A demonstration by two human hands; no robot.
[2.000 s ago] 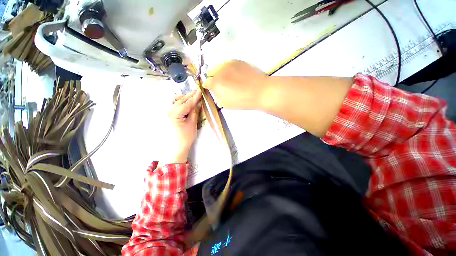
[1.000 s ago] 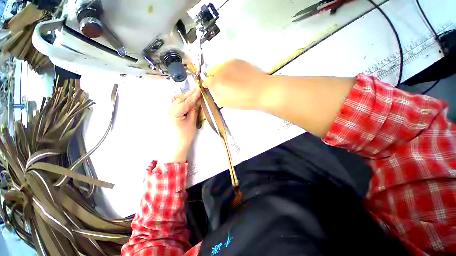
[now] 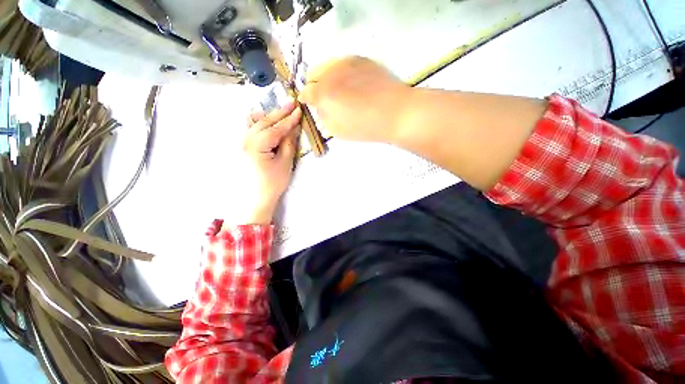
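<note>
A narrow brown strap runs from beneath the sewing machine head between my hands. Its short end lies on the white table. My left hand has its fingertips on the strap from the left, just below the dark round knob. My right hand is closed at the strap from the right, close to the needle area; its fingertips are partly hidden. The needle and the stitch point cannot be made out clearly.
A large bundle of brown straps lies left of the machine, with one loose strap curving over the table. A dark cable crosses at the right, near printed ruler marks. The black apron is below the table edge.
The strap has moved up toward the machine; its tail, which hung to the apron, now ends on the table just below my hands. The whole view has shifted, with things higher in the picture.
</note>
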